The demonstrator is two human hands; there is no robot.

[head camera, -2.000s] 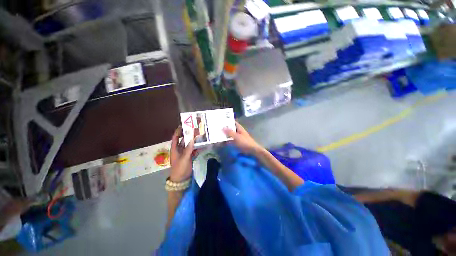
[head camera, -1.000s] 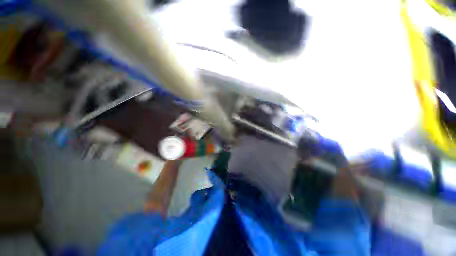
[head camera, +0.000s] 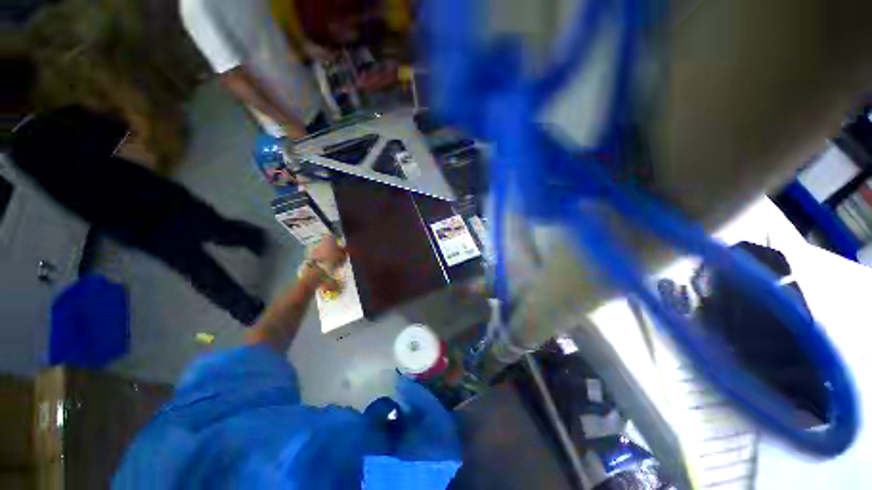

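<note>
My left hand [head camera: 327,265] reaches out to the pale machine panel [head camera: 339,311] beside the brown belt. It is over or touching the panel near a yellow part; its fingers are too small and blurred to tell whether they are closed. A white printed box [head camera: 454,239] lies on the belt near its right edge. Another printed box or card [head camera: 303,224] shows just beyond my left hand, at the panel's far end. My right hand is not in view; only a blue sleeve shows low in the middle.
A blurred pole with blue cords [head camera: 574,191] blocks the upper right. The signal light's round white top [head camera: 418,349] stands near my sleeve. The silver frame [head camera: 382,158] crosses the belt's far end. A person in a white top stands beyond it; dark-clothed legs are left. A bright shelf [head camera: 765,316] is right.
The view has swung round and moved in close to the pole. The printed box held in both hands two seconds ago no longer shows in them. My left hand has reached forward to the panel.
</note>
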